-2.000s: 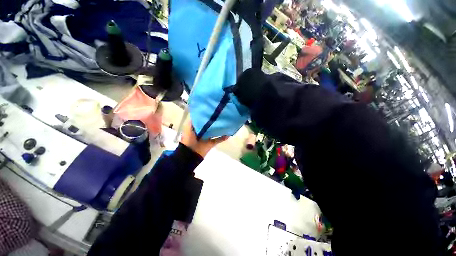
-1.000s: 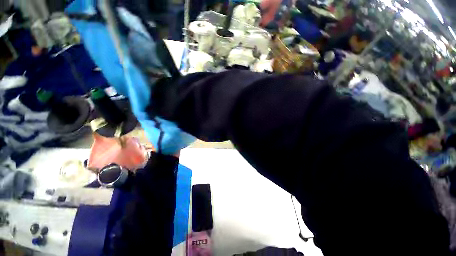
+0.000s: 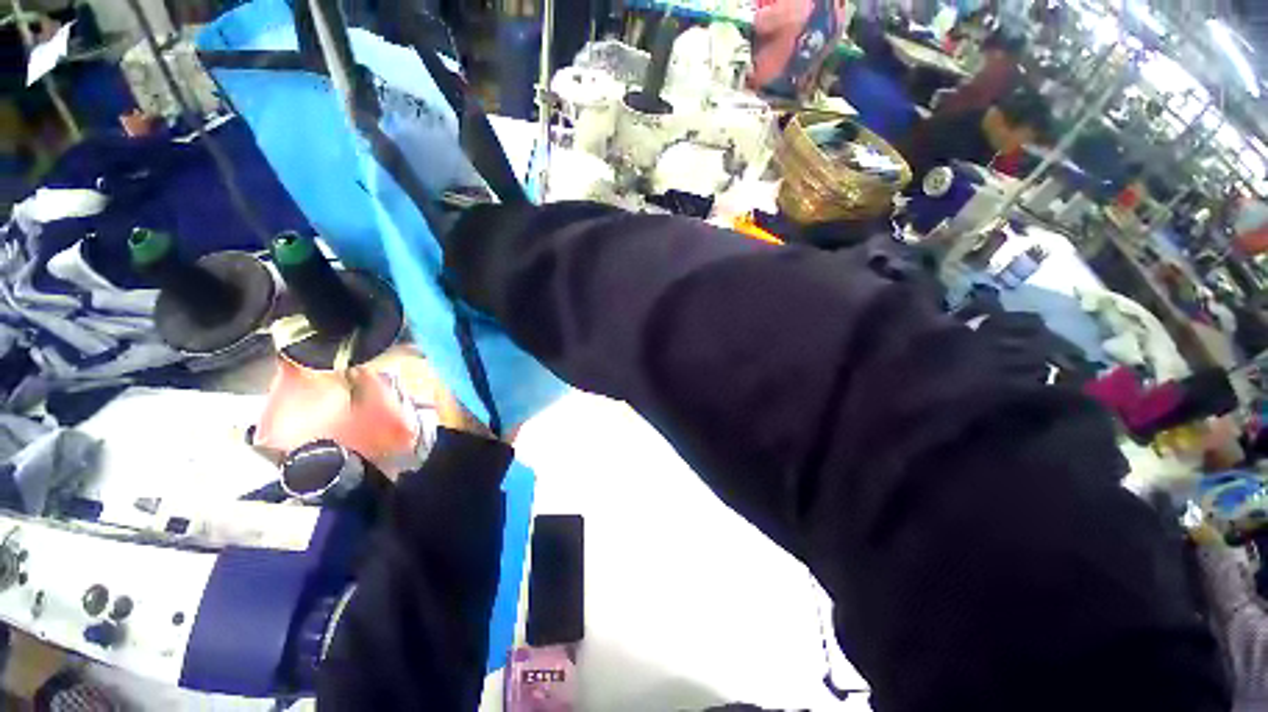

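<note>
A bright light-blue bag (image 3: 299, 132) with dark straps hangs at the upper left, beside a metal rod. My right sleeve crosses from the lower right and ends at the bag's opening; my right hand is hidden there. My left sleeve comes up from the bottom to the bag's lower corner. Only a small, blurred part of my left hand (image 3: 448, 412) shows at that corner; its fingers are hidden, so its grip cannot be told.
A sewing machine with a dark-blue end (image 3: 250, 619) lies at the lower left. Two dark thread cones (image 3: 323, 292) stand behind an orange-pink packet (image 3: 327, 406). A black phone (image 3: 556, 577) lies on the white table (image 3: 668, 556). Behind are a wicker basket (image 3: 839, 174), white cones (image 3: 591, 104) and people.
The view has turned, and the bag now appears further left. My right arm now reaches across the middle. My left hand, clearly visible under the bag's corner earlier, is now mostly hidden.
</note>
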